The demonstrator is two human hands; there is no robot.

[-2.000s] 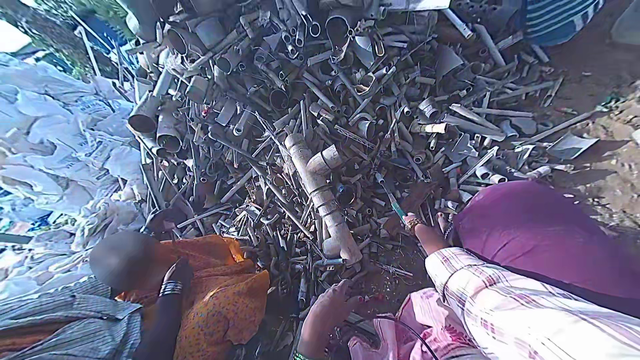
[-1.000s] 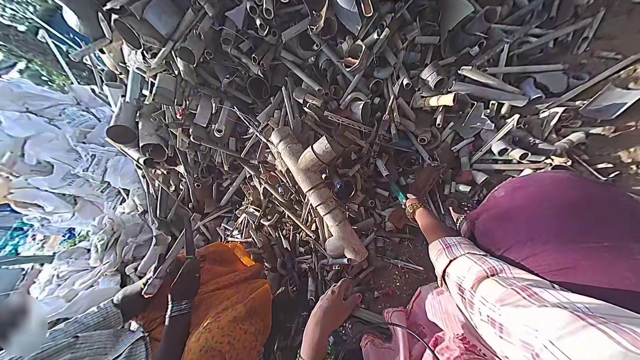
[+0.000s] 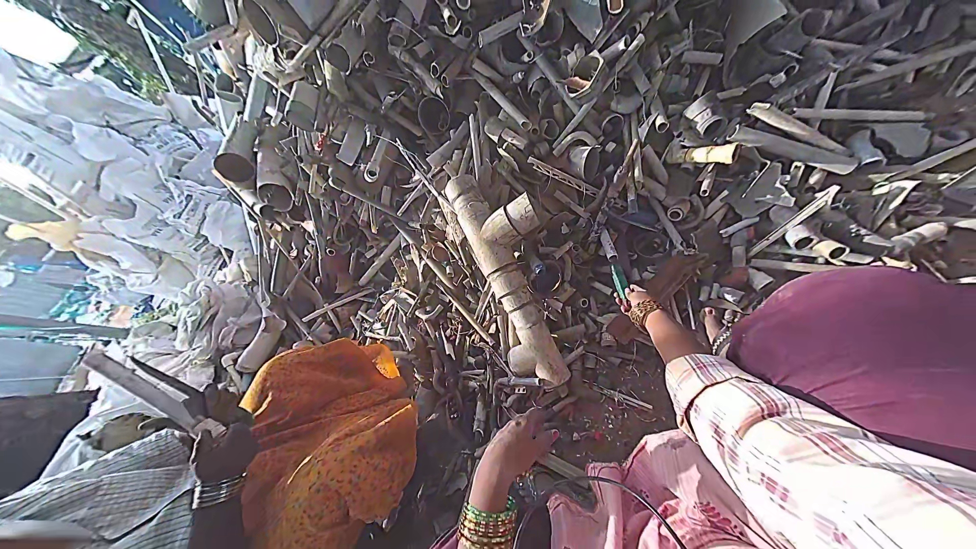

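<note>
My right hand (image 3: 634, 303), in a plaid sleeve and with a bracelet, grips the green handle of a tool (image 3: 619, 280) whose front end points up into the pile. Its exact kind cannot be told. Low in the middle, my left hand (image 3: 524, 442) wears green and gold bangles; its fingers are bent just below a pale plastic pipe with a branch fitting (image 3: 503, 274). Whether it holds anything cannot be told. That pipe lies slanted on a large heap of scrap pipes (image 3: 435, 114). A short pale pipe piece (image 3: 526, 381) lies across its lower end.
On the left a co-worker in an orange patterned cloth (image 3: 335, 442) holds a long flat piece (image 3: 141, 387) in their hands. White sacks or plastic sheets (image 3: 152, 175) are piled behind. A maroon-clothed knee (image 3: 854, 351) rises at the right, beside bare soil. A dark cable (image 3: 640, 499) crosses the pink cloth.
The co-worker's hands at left have come apart from their earlier pose and a long flat piece now shows in them. My two hands have plainly moved little.
</note>
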